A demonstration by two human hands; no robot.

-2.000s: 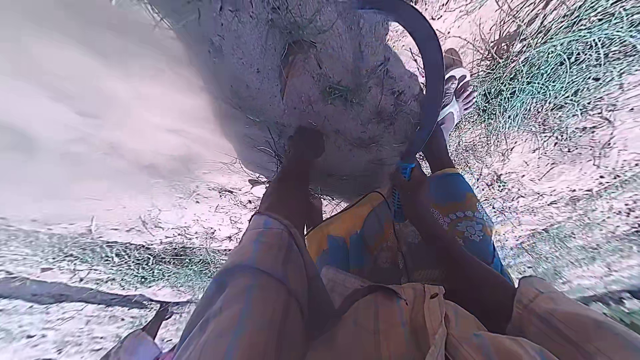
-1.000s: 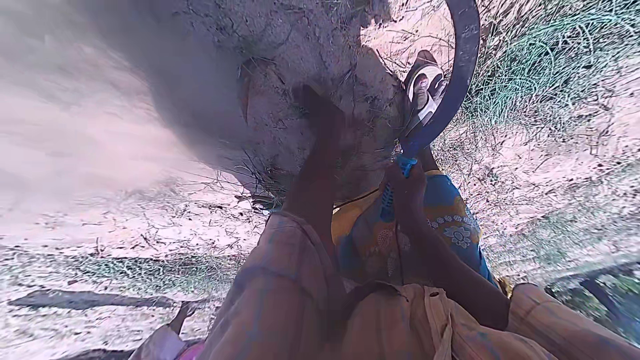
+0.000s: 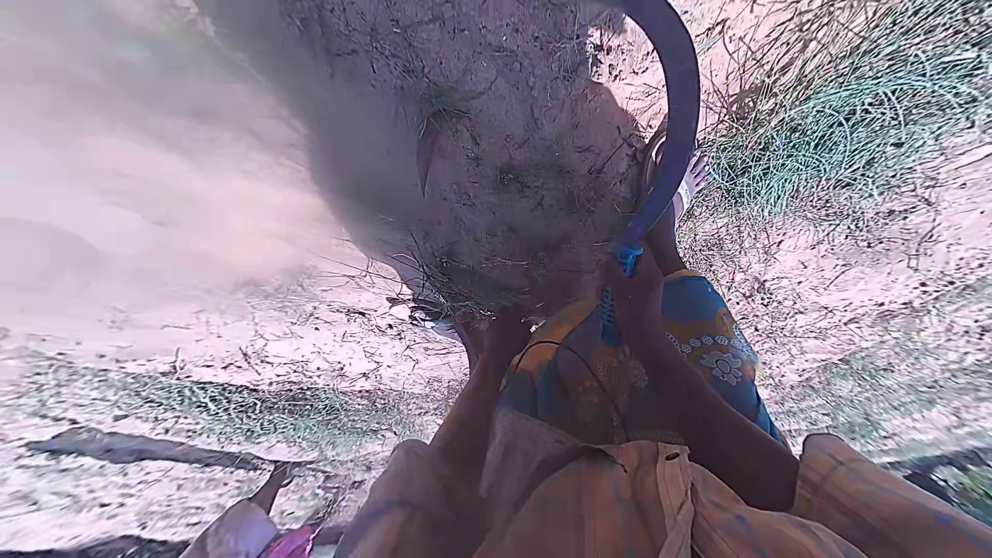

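My right hand (image 3: 634, 283) grips the blue ribbed handle (image 3: 608, 310) of a large sickle. Its curved dark blade (image 3: 682, 101) rises from the hand, arches over my sandaled foot and runs out at the top edge. My left hand (image 3: 508, 329) is low in front of my left knee, beside dry grass stems (image 3: 465, 291); it lies in shade, and whether its fingers hold anything cannot be told. A blue and yellow patterned cloth (image 3: 721, 341) covers my legs between the two arms.
Shaded soil (image 3: 511, 139) with scattered stalks lies ahead. A tuft of green grass (image 3: 837, 132) grows at the right. My sandaled foot (image 3: 690, 182) stands beside the blade. At the lower left another person's hand (image 3: 275, 480) and pale clothing (image 3: 236, 531) show. Dust or haze blurs the upper left.
My left hand has drawn back from the shaded ground ahead toward my knee. The sickle has stayed in my right hand, its blade shifting slightly against the foot.
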